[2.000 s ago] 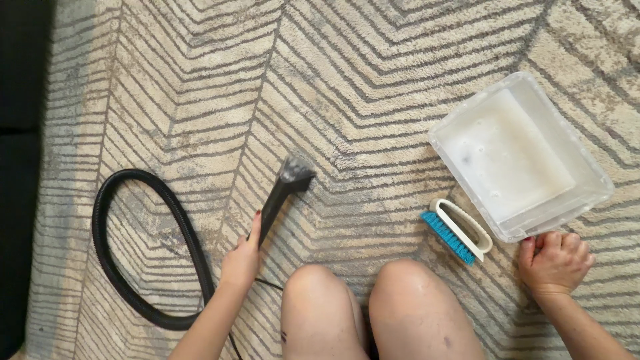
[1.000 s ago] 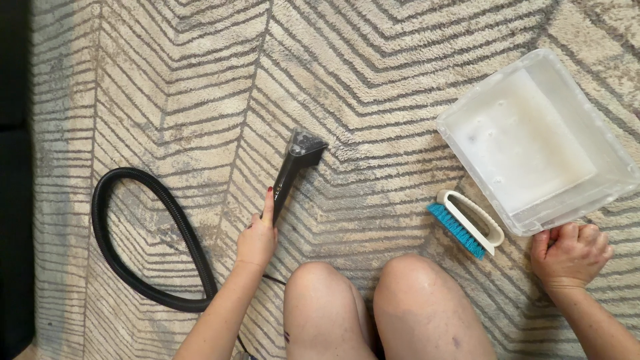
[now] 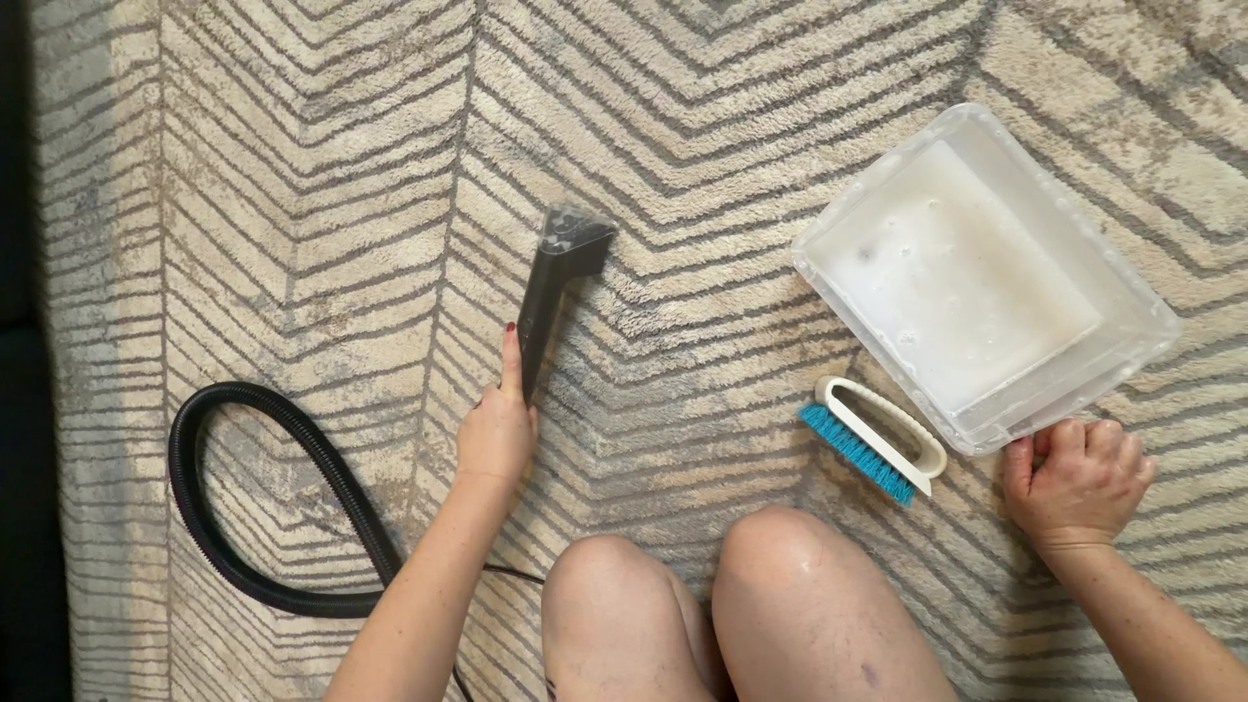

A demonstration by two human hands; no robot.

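Note:
My left hand [image 3: 497,429] grips the black handle of an upholstery-cleaner nozzle [image 3: 561,263], the index finger stretched along it. The nozzle's clear-windowed head rests on the patterned carpet [image 3: 663,390]. At the right, my right hand [image 3: 1079,483] is curled into a loose fist on the carpet, at the near corner of a translucent plastic tub [image 3: 1053,409] with cloudy, whitish liquid inside. Whether it touches the tub I cannot tell. Left of that hand lies a scrubbing brush [image 3: 877,439] on its side, with blue bristles and a white loop handle.
A black corrugated hose [image 3: 185,497] loops over the carpet at the left, passing under my left forearm. A thin black cord [image 3: 512,573] runs near my bare knees [image 3: 609,585]. Something dark [image 3: 24,487] borders the far left edge.
The nozzle in my left hand has moved forward along the carpet since the earliest frame, then slightly back. My right hand remains beside the tub's corner.

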